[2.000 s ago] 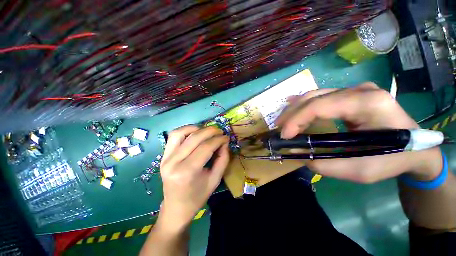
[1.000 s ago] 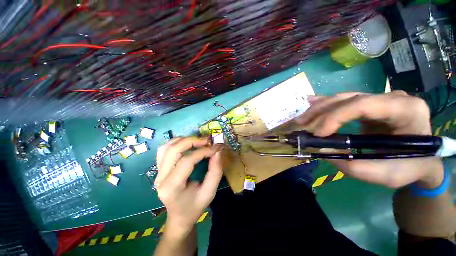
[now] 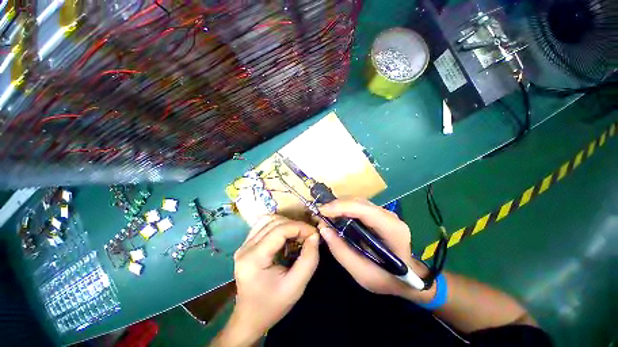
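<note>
The tan work board (image 3: 362, 177) lies on the green bench. A circuit board strip (image 3: 263, 196) with thin lead wires lies at its left end. White battery cells (image 3: 249, 207) sit beside the strip, washed out by glare. My right hand (image 3: 369, 244) holds the soldering iron (image 3: 373, 245), its tip pointing up and left over the board. My left hand (image 3: 278, 261) is at the board's near edge, thumb and forefinger pinched close to my right fingertips. Whatever is between the left fingertips is too small to make out.
Stacked battery trays (image 3: 169, 81) with red wires fill the upper left. Finished assemblies (image 3: 152, 223) and a clear plastic tray (image 3: 78, 291) lie left. A solder waste tin (image 3: 396, 64), a black box (image 3: 467, 61) and a fan (image 3: 576, 30) stand at the upper right.
The view has shifted. The iron has turned from level to slanting, its tip now up and left. My hands have come together at the board's near edge. My left hand has left the strip.
</note>
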